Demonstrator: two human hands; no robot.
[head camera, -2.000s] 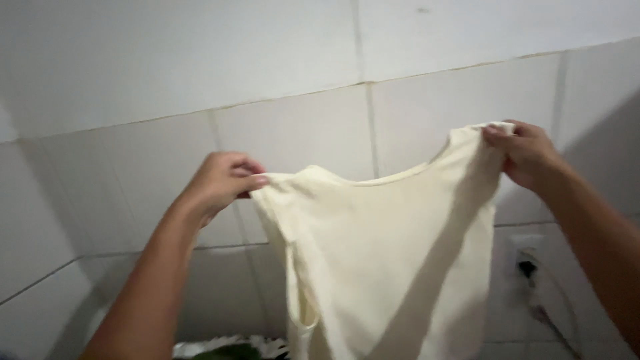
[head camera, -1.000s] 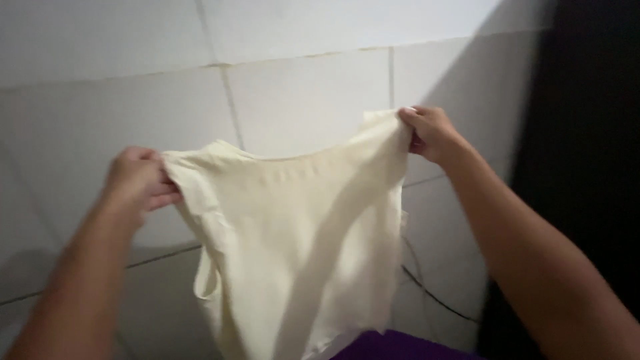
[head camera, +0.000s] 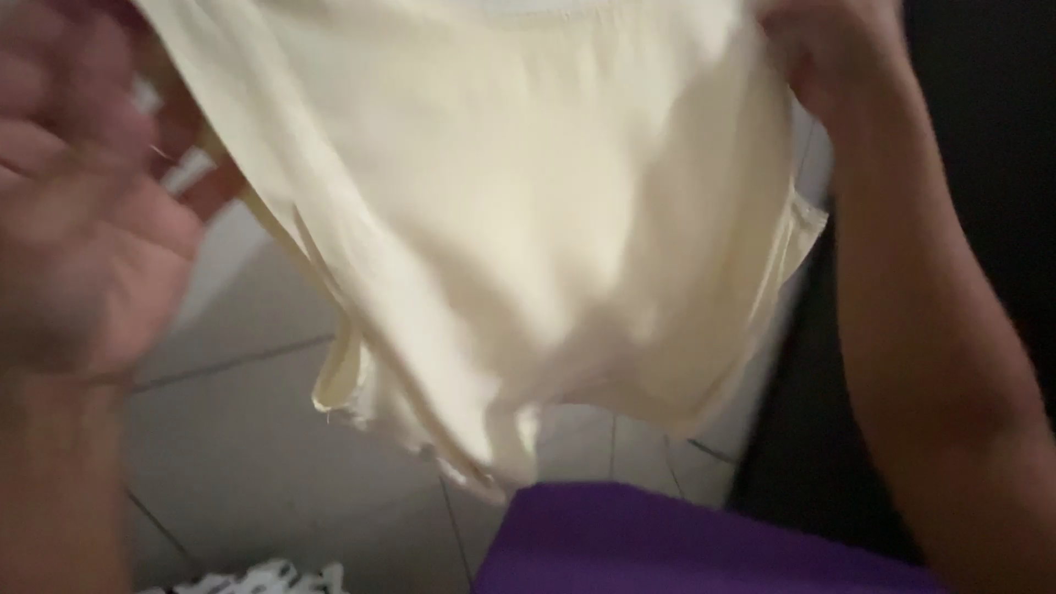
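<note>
A cream sleeveless top (head camera: 511, 206) hangs in front of me, its upper edge cut off by the frame and its lower hem loose and folded. At the upper right, my right hand (head camera: 833, 58) is closed on the top's shoulder edge. My left hand (head camera: 91, 198) is at the left, palm partly turned to view and fingers spread and blurred beside the garment's left edge; whether its fingertips still hold the fabric cannot be told.
Light tiles (head camera: 297, 487) lie behind the garment. A purple surface (head camera: 643, 544) is at the bottom, right of centre. A dark upright panel (head camera: 982, 165) stands along the right. Part of a white and black patterned cloth (head camera: 264, 577) shows at the bottom left.
The top now fills more of the view, and its lower end hangs gathered. My left hand has turned, with its fingers spread. The view has swung right and downward.
</note>
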